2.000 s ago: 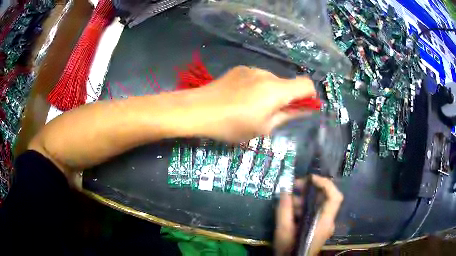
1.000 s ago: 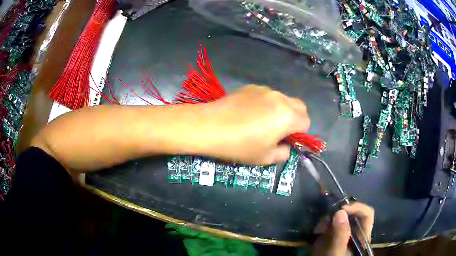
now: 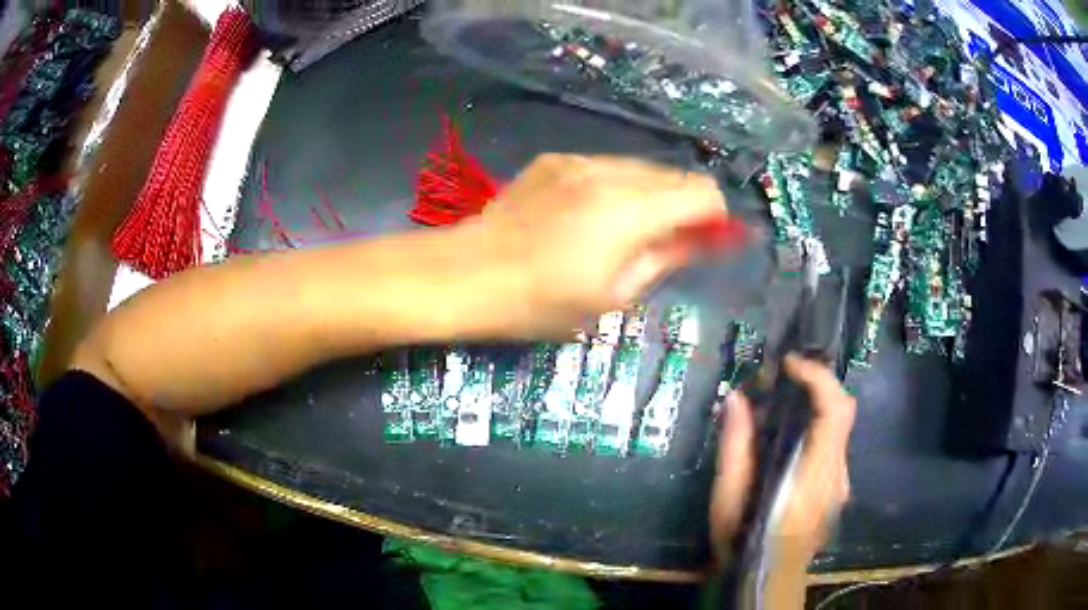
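Observation:
My left hand is closed around a bundle of red lead wires. The wires fan out behind the fist, and a short blurred red end shows at the fingers. My right hand holds the dark soldering iron, pointing up and away; its tip is blurred. A row of green circuit boards lies below my left forearm and hand. The left hand is raised over the row's right end. Whether wire or iron touches a board cannot be told.
A spare red wire bundle lies on white paper at left, beside a box of boards. A clear plastic bag is at the top. Loose boards are heaped at right, by a black box.
My left hand has moved up and slightly left with the wires. My right hand and iron have moved up and left. The row's right end is less covered and its boards are spread differently.

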